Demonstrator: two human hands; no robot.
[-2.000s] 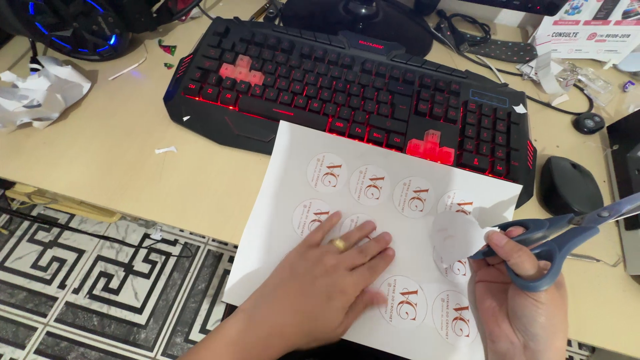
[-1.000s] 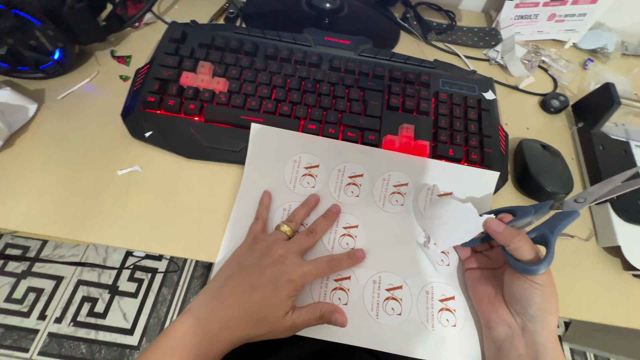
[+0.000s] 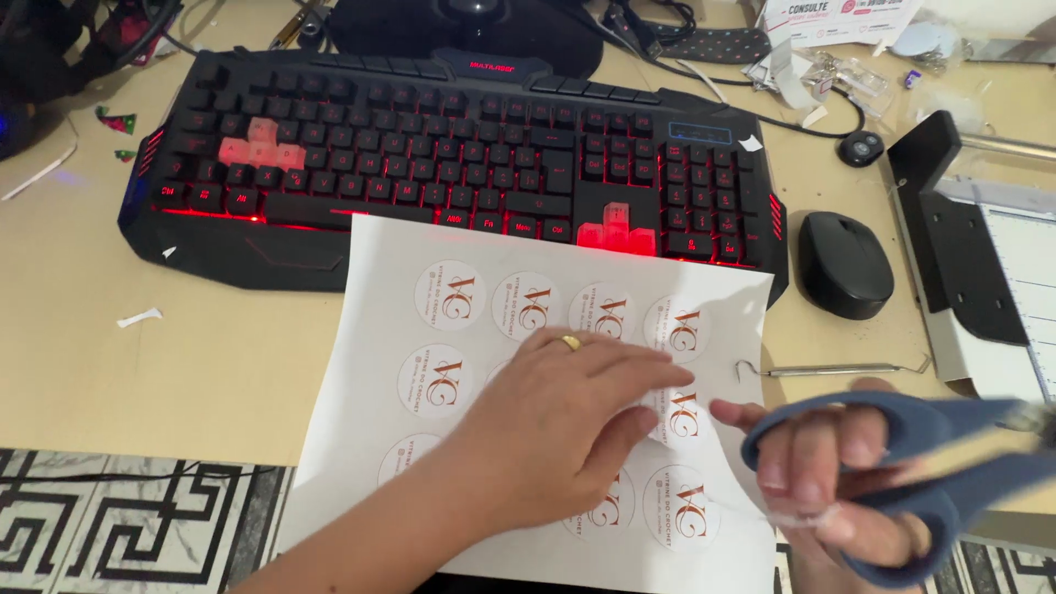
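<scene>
A white sheet of round printed stickers (image 3: 388, 313) lies at the desk's front edge, its top edge overlapping the keyboard. My left hand (image 3: 561, 429), with a gold-coloured ring, is over the middle of the sheet, thumb and fingers bent toward its right side and covering some stickers. My right hand (image 3: 825, 478) is at the sheet's right edge, with fingers through the blue handles of a pair of scissors (image 3: 874, 421). The blades run out of view at the right. A small blurred whitish bit shows at the right fingertips; what it is I cannot tell.
A backlit black keyboard (image 3: 379, 165) lies behind the sheet. To the right are a black mouse (image 3: 846, 264), a double-ended metal hook tool (image 3: 833, 370) and a black-and-white device with a gridded bed (image 3: 973, 247). Paper scraps (image 3: 140, 317) lie at the left. Patterned floor (image 3: 140, 520) shows below.
The torn white piece at my right fingers no longer shows there. My left hand has moved right across the sheet, uncovering stickers at its left. The scissors now point farther right.
</scene>
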